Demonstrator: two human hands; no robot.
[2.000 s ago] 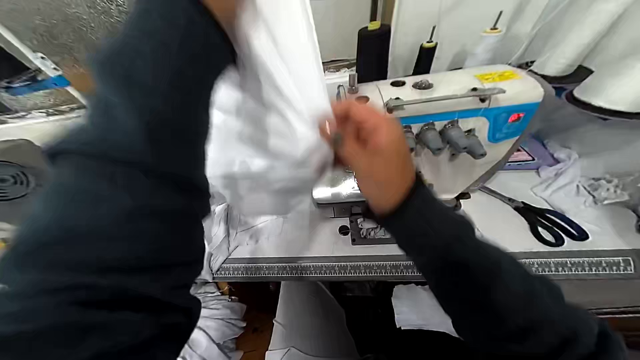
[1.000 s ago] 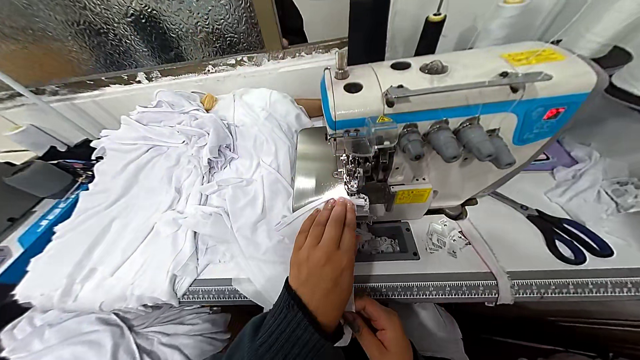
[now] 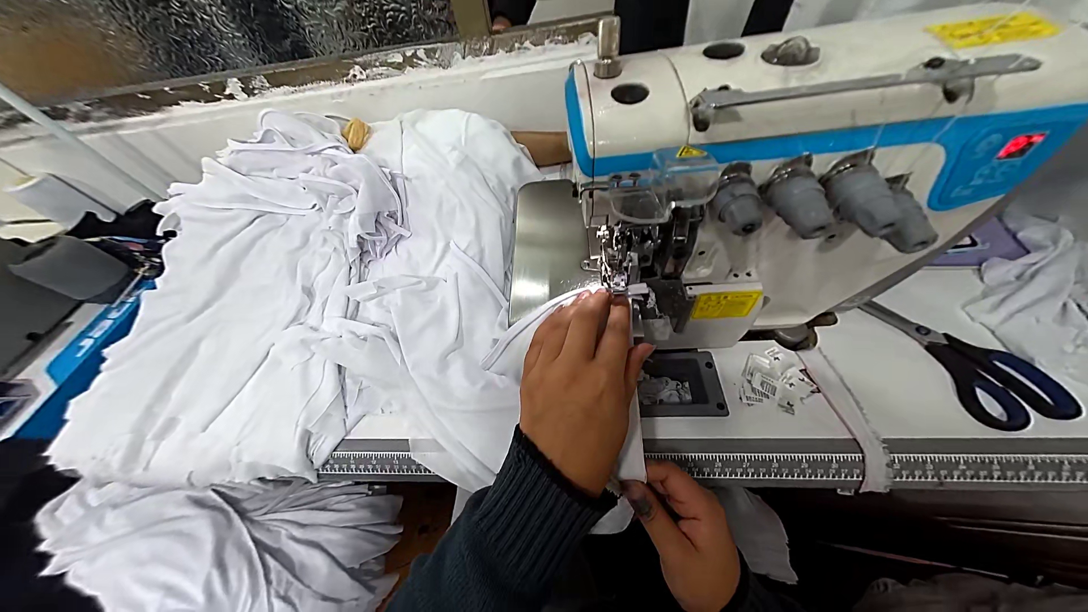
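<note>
My left hand (image 3: 578, 382) lies palm down on white knit fabric (image 3: 459, 374), its fingertips just in front of the presser foot (image 3: 615, 280) of a white and blue overlock sewing machine (image 3: 790, 170). Below the table's front edge, my right hand (image 3: 684, 535) pinches the near end of the fabric between thumb and fingers. A strip of the fabric runs from there beneath my left hand to the foot. The fabric's folded edge curves over the metal plate (image 3: 548, 246) left of the needle area.
Piled white fabric (image 3: 229, 323) covers the table's left side, with more (image 3: 229, 544) below. To the right are scissors (image 3: 986, 365), small printed labels (image 3: 773, 381), a narrow fabric band (image 3: 850, 416) and crumpled cloth (image 3: 1037, 289). A measuring tape (image 3: 782, 467) runs along the front edge.
Two seconds ago both hands were raised with white fabric before the machine; now the fabric lies at the presser foot. Since one second ago the hands have kept much the same places. The view has shifted.
</note>
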